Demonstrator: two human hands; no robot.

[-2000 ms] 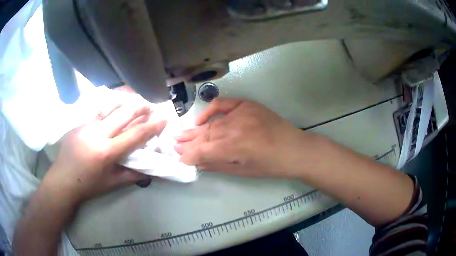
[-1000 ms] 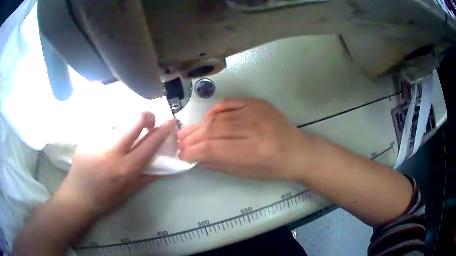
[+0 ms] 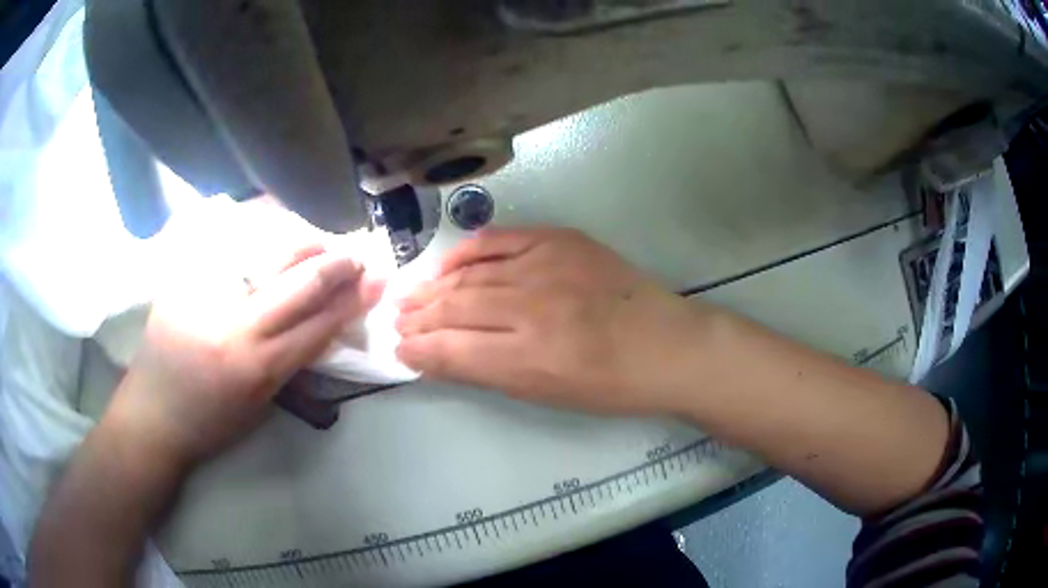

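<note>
The white garment piece [image 3: 86, 247] lies left of and in front of the presser foot [image 3: 405, 244], glaring under the lamp. My left hand [image 3: 236, 350] lies on the cloth, fingers bent and pointing to the foot, thumb and index near each other at a fold. My right hand [image 3: 540, 322] lies flat with fingertips on the cloth's right edge, just in front of the foot. A corner of cloth shows between the hands. The needle cannot be made out in the glare.
The machine head [image 3: 264, 103] and arm cross the top. A round bed screw [image 3: 470, 207] sits right of the foot. A dark rounded tab [image 3: 310, 404] is below my left hand. A ruler scale [image 3: 471, 528] runs along the near edge. White strips [image 3: 960, 276] hang at the right.
My left hand has shifted slightly, its fingers now more bent. The cloth corner between the hands has drawn back toward the foot, and the dark tab shows again. My right hand has barely moved.
</note>
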